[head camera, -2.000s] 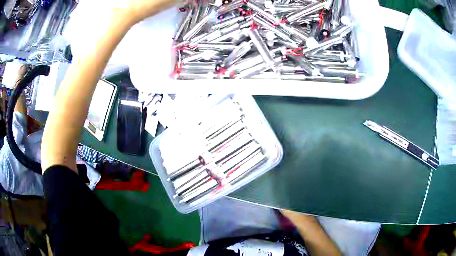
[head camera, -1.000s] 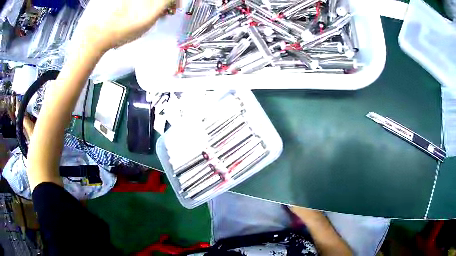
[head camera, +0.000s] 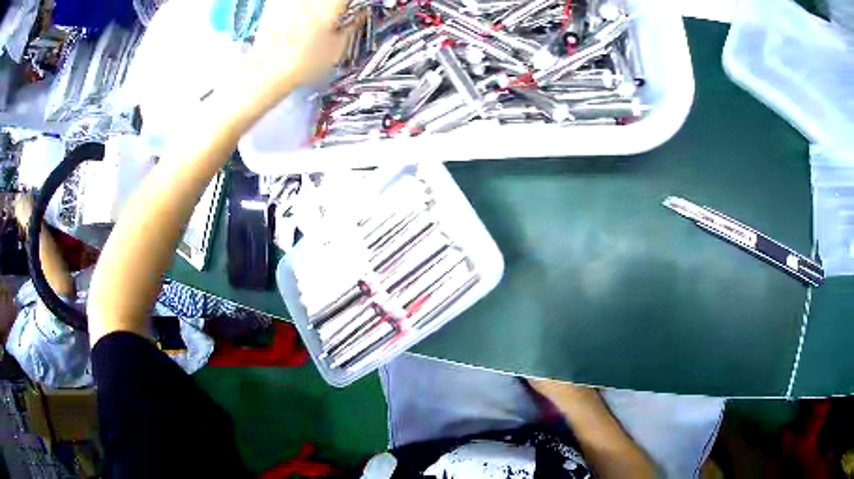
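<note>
My left hand (head camera: 304, 42) is blurred, over the left end of the white tub (head camera: 646, 136); its fingertips are at the jumbled silver cells (head camera: 459, 79) with red leads. What it holds, if anything, cannot be told. A small clear box (head camera: 475, 301) stands below the tub, with rows of cells (head camera: 403, 257) and a white liner on its left part. My right forearm shows at the bottom, below the bench edge; the right hand itself is hidden.
A utility knife (head camera: 744, 239) lies on the green mat (head camera: 581, 234) at right. A clear plastic box or lid (head camera: 796, 65) is at upper right. A black phone (head camera: 248, 239), white scraps and a flat white device (head camera: 199, 220) lie left. Another person (head camera: 51, 323) sits at far left.
My left hand has moved right, from beside the tub to the cells at its left end. The view has shifted slightly, so the bench things sit a little further left and higher.
</note>
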